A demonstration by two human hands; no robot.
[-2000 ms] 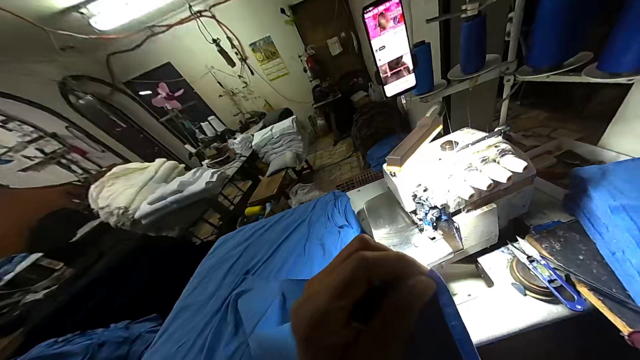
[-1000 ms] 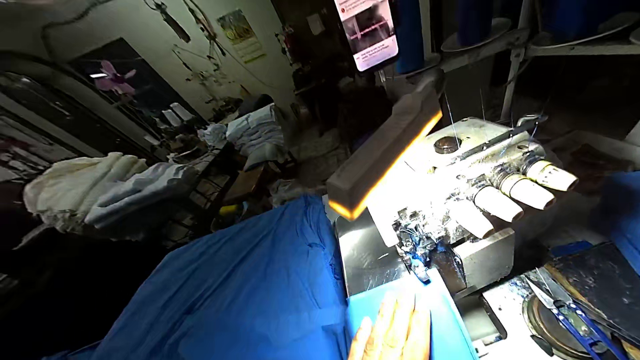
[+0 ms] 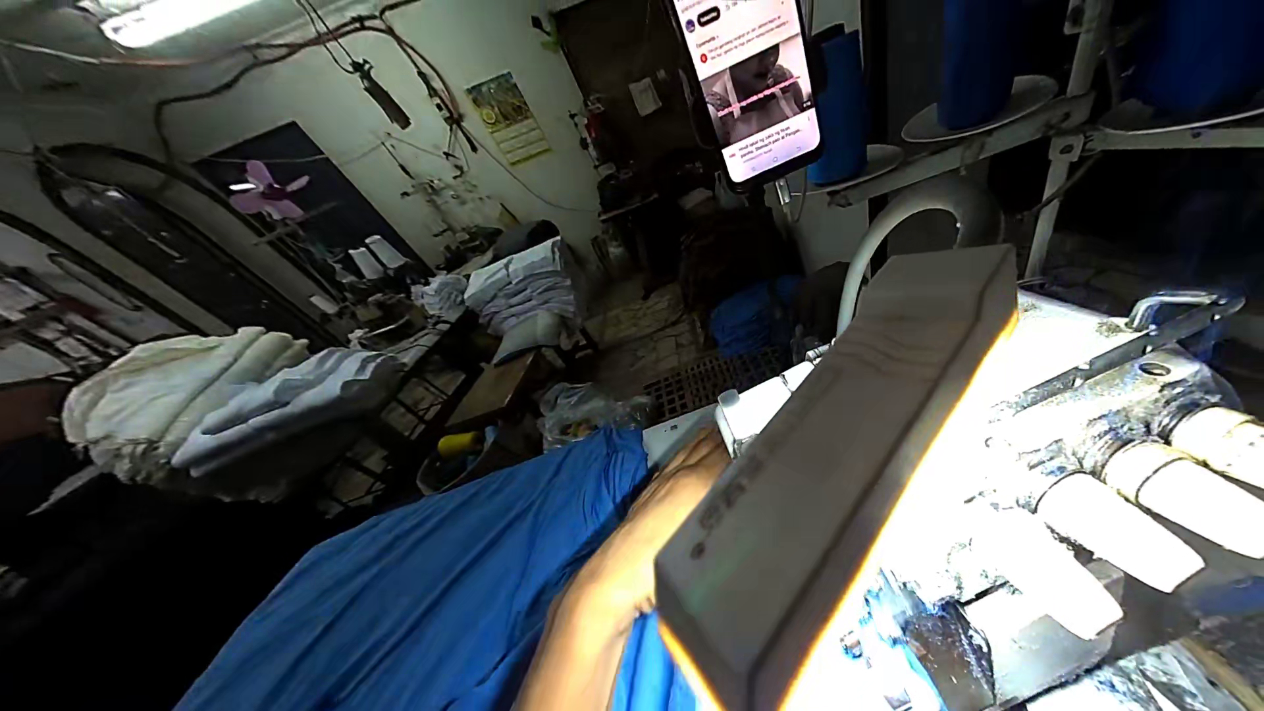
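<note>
One bare arm reaches up from the bottom centre; it looks like my left, with my left hand (image 3: 686, 477) beyond the lamp, beside the sewing machine's pale rear part. Its fingers are mostly hidden, so a grip cannot be made out. Blue fabric (image 3: 434, 583) spreads to the left of the forearm, and more blue cloth shows at its right side. A dark bar-shaped lamp (image 3: 839, 464) glows along its lower edge and covers part of the brightly lit, overlock-type sewing machine (image 3: 1066, 346). My right hand is out of view.
A lit phone (image 3: 755, 99) stands above the machine. Blue thread cones (image 3: 978, 59) sit on a metal rack at the upper right. Folded pale cloth (image 3: 197, 395) lies at left, near a wooden bench (image 3: 499, 385). A plastic crate (image 3: 711, 380) is on the floor behind.
The hand, flat on light blue cloth beside the needle area one second ago, has moved away to the machine's far left side. The view has shifted closer to the lamp.
</note>
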